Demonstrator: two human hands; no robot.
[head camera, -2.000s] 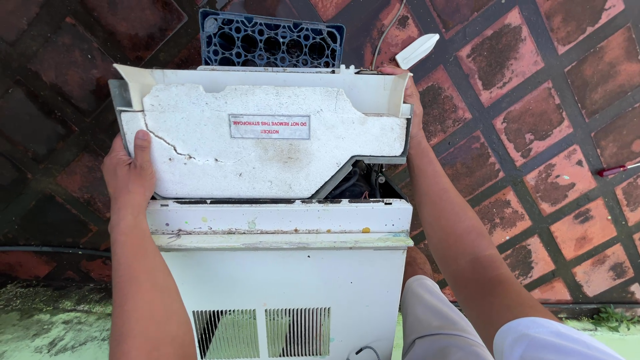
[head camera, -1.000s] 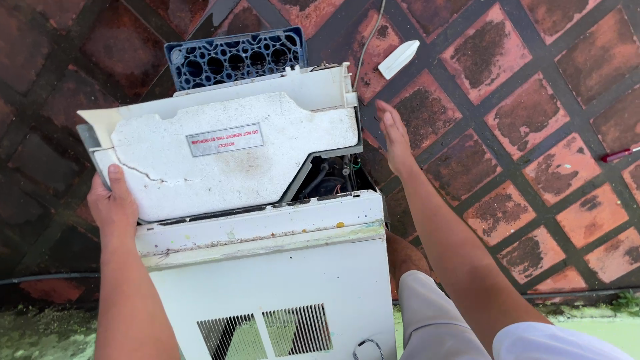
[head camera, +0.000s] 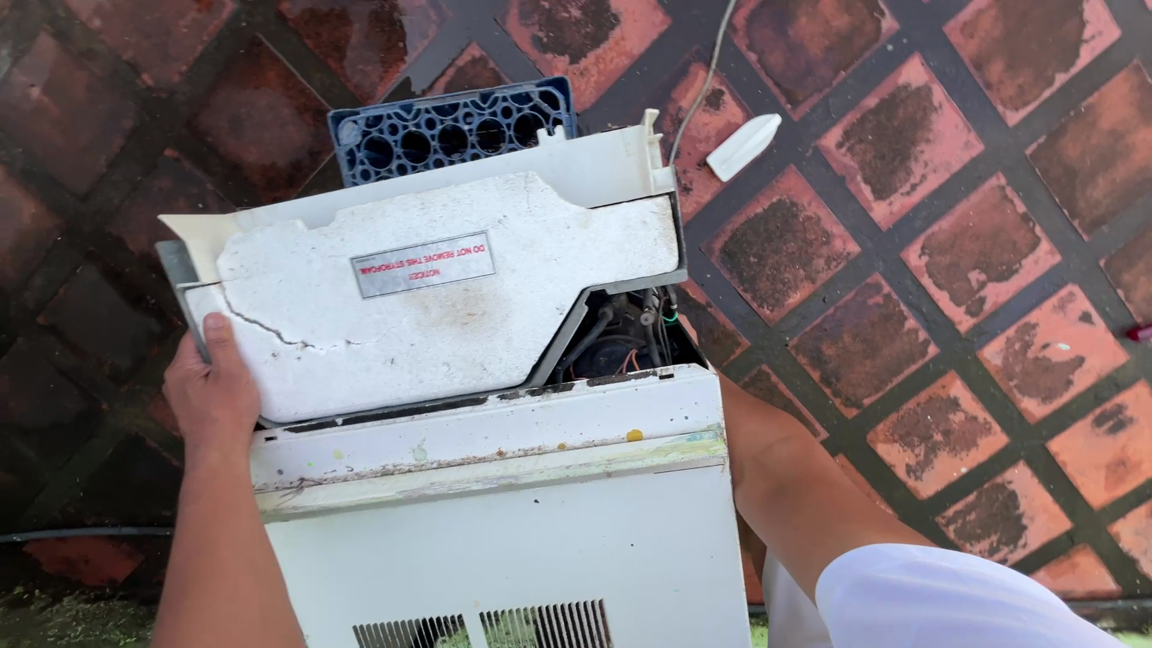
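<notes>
A white window air conditioner's metal casing (head camera: 504, 531) fills the lower middle, with vent slots near the bottom edge. Out of its far end sticks the inner unit, topped by a cracked styrofoam block (head camera: 432, 315) that bears a notice label. My left hand (head camera: 214, 382) grips the left corner of this part, its thumb on the styrofoam beside the crack. Wires and dark inner parts (head camera: 621, 337) show in the gap at the right. My right forearm reaches down along the casing's right side; the right hand is hidden behind the casing.
A blue plastic crate (head camera: 450, 135) stands just beyond the unit. A white pointed plastic piece (head camera: 743, 147) and a thin cord (head camera: 706, 81) lie on the wet red-tiled floor (head camera: 900, 153). A small red object (head camera: 1139, 333) is at the far right edge.
My right hand has left the unit's far right corner and gone down behind the casing's right side. The left hand stays on the left corner. The view has shifted.
</notes>
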